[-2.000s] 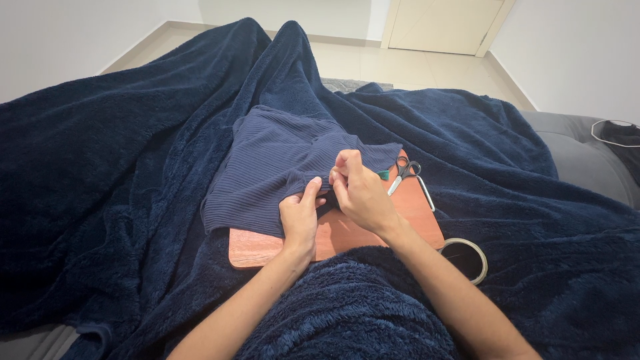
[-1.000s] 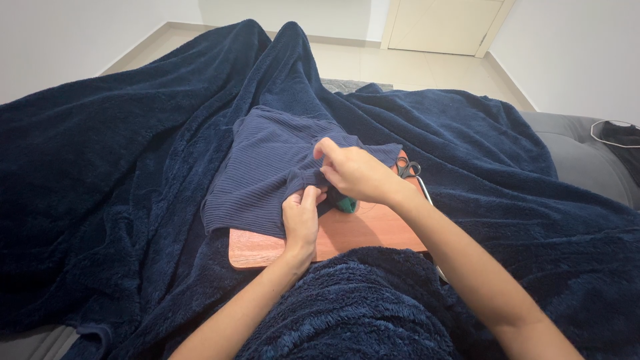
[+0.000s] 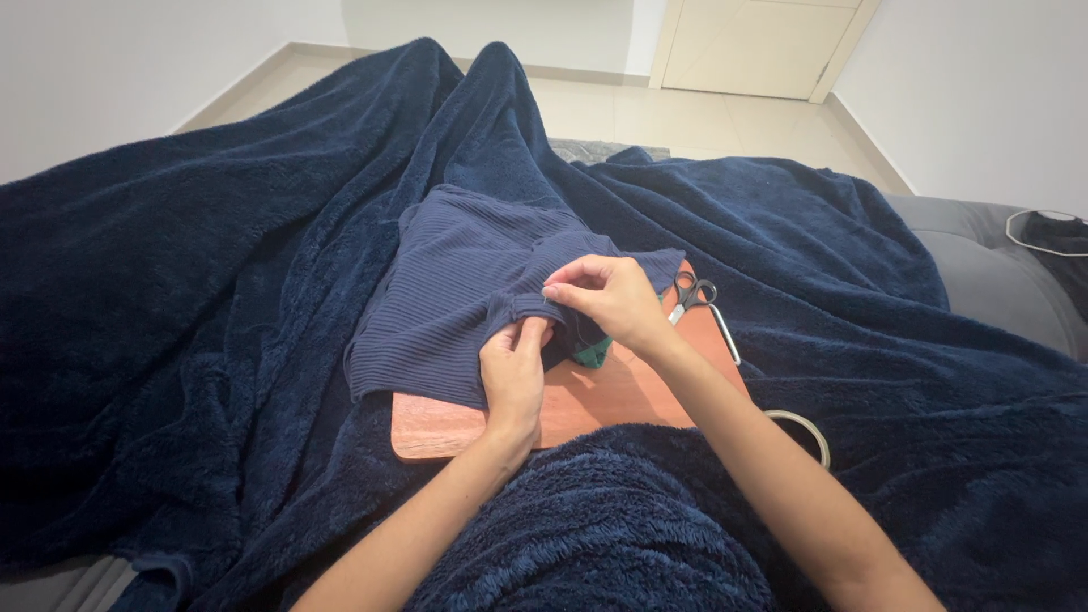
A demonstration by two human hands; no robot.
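Note:
A navy ribbed-knit garment (image 3: 459,272) lies over a reddish wooden board (image 3: 612,395) on my lap. With thumb and fingers, my left hand (image 3: 517,365) grips a folded edge of the garment from below. My right hand (image 3: 612,297) is just above that edge, its thumb and index fingertips pinched together at the cloth; a thin thread seems to hang near them, and whether a needle is there I cannot tell. Behind the right hand, a green item (image 3: 592,353) sits on the board, partly hidden. Black-handled scissors (image 3: 693,293) lie at the board's far right.
A dark blue fleece blanket (image 3: 297,255) covers my legs and surrounds the board. A pale ring-shaped object (image 3: 807,429) rests by the board's right corner, partly covered. Grey upholstery (image 3: 986,263) shows at the right, with a dark item and a white cord (image 3: 1045,248) on it.
Since two seconds ago, my right hand has risen from the garment's edge, then come back down to it. The left hand keeps its hold on the cloth.

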